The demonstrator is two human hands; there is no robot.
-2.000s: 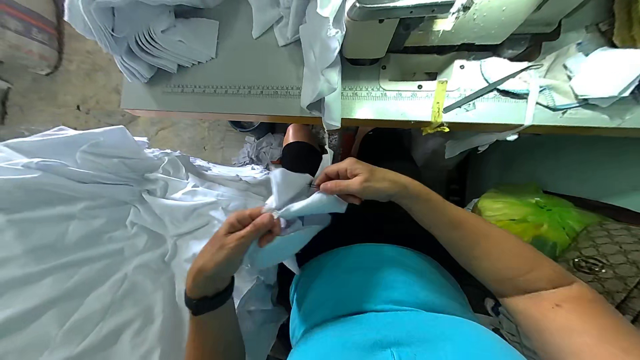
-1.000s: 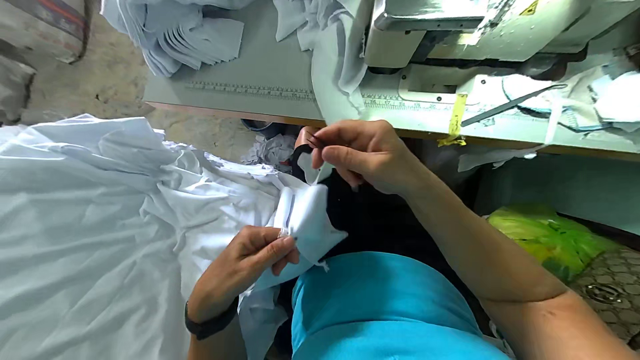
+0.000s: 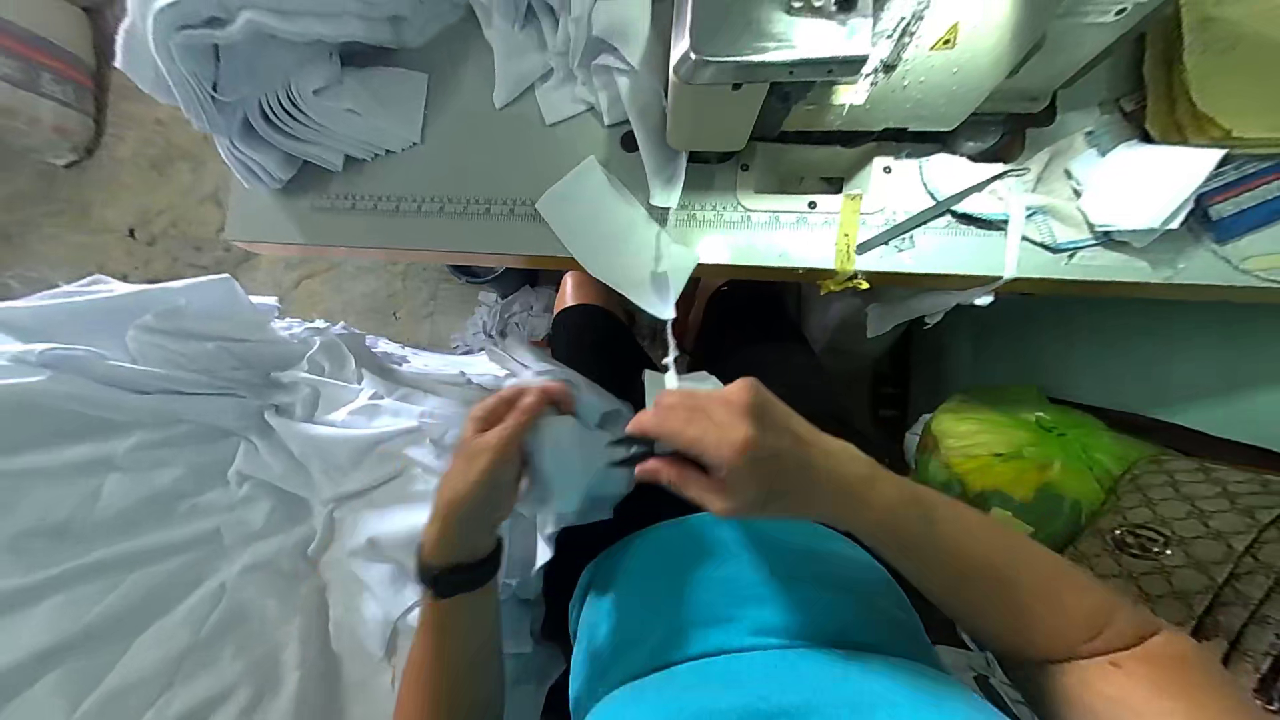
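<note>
Over my lap, my left hand (image 3: 500, 450) grips a small piece of white fabric (image 3: 575, 455), blurred by motion. My right hand (image 3: 740, 450) is closed on a small dark tool (image 3: 635, 450), perhaps thread snips, whose two tips point left at that fabric. A twisted white thread chain (image 3: 671, 350) runs from beside my right hand up to a white fabric piece (image 3: 620, 240) lying over the table's front edge. A large heap of white cloth (image 3: 150, 480) spreads at the left and reaches my left hand.
A sewing machine (image 3: 800, 90) stands on the table (image 3: 480, 170), with stacked white cut pieces (image 3: 340, 110) at its left. Grey tweezers (image 3: 940, 210) and yellow tape (image 3: 848, 240) lie at the front edge. A green plastic bag (image 3: 1010, 460) and a brown patterned bag (image 3: 1180, 560) are at the right.
My right hand has come down from near the table edge to beside the fabric at my left hand. A white piece joined by a thread chain now lies over the table edge.
</note>
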